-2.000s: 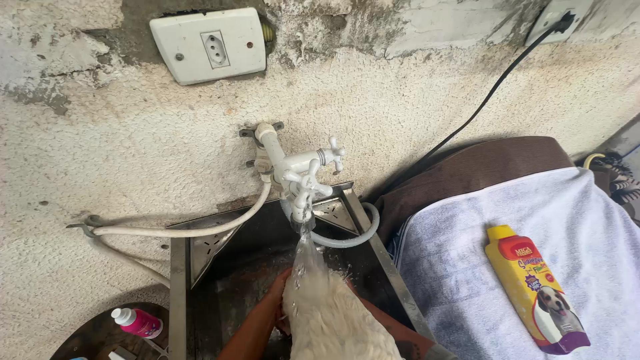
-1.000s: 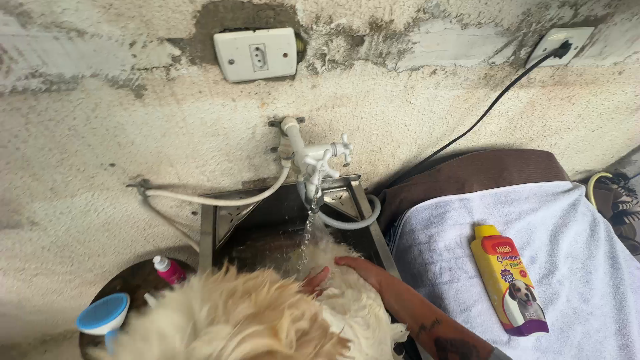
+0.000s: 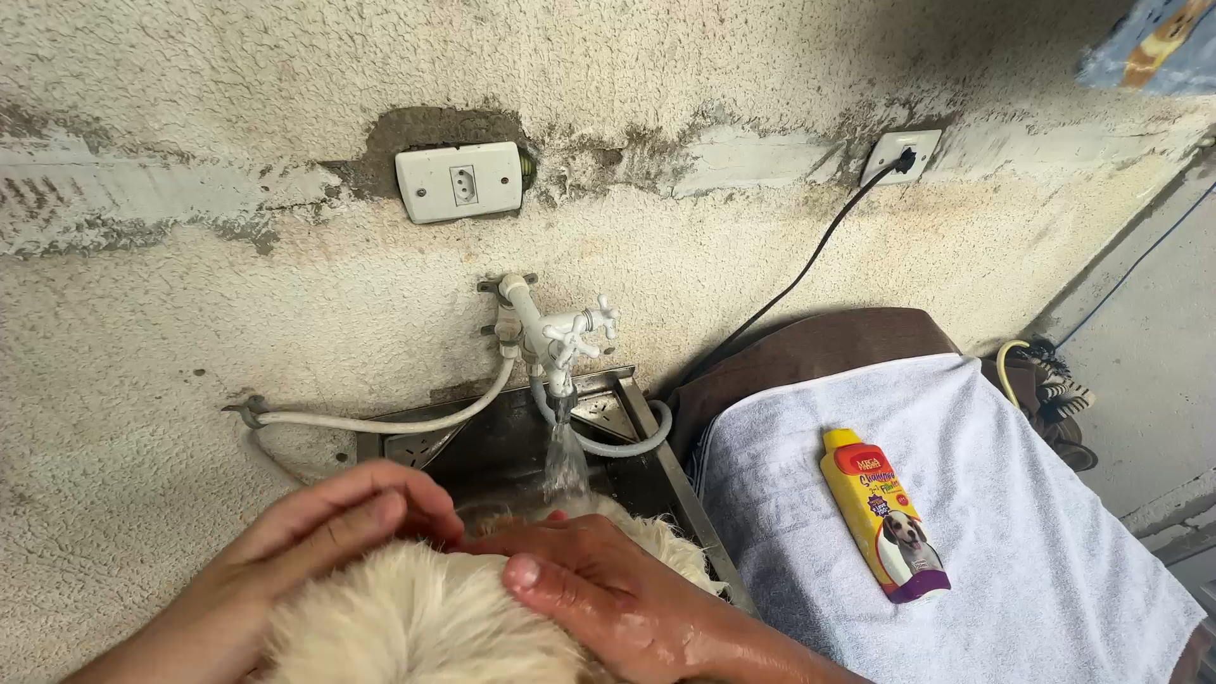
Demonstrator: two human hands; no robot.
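Note:
A cream-furred dog (image 3: 427, 617) stands in a metal sink (image 3: 679, 508), its wet back under the faucet. Water runs from the white plastic faucet (image 3: 560, 366) onto the fur. My left hand (image 3: 351, 522) is curved at the left side of the dog's head, its fingertips near the neck. My right hand (image 3: 589, 589), wet, lies across the fur from the right, thumb on top. The fingers of both hands meet around the neck; their tips are partly hidden. The dog's face is not in view.
A yellow dog shampoo bottle (image 3: 883, 518) lies on a white towel (image 3: 788, 446) spread over a brown-covered surface to the right. Behind the sink is a rough wall with a power outlet (image 3: 461, 182) and a plugged-in black cable (image 3: 817, 256). A white hose (image 3: 399, 425) runs left from the faucet.
Both hands now rest about the dog's neck; one second ago they were on its wet back, farther from its head. The view has shifted.

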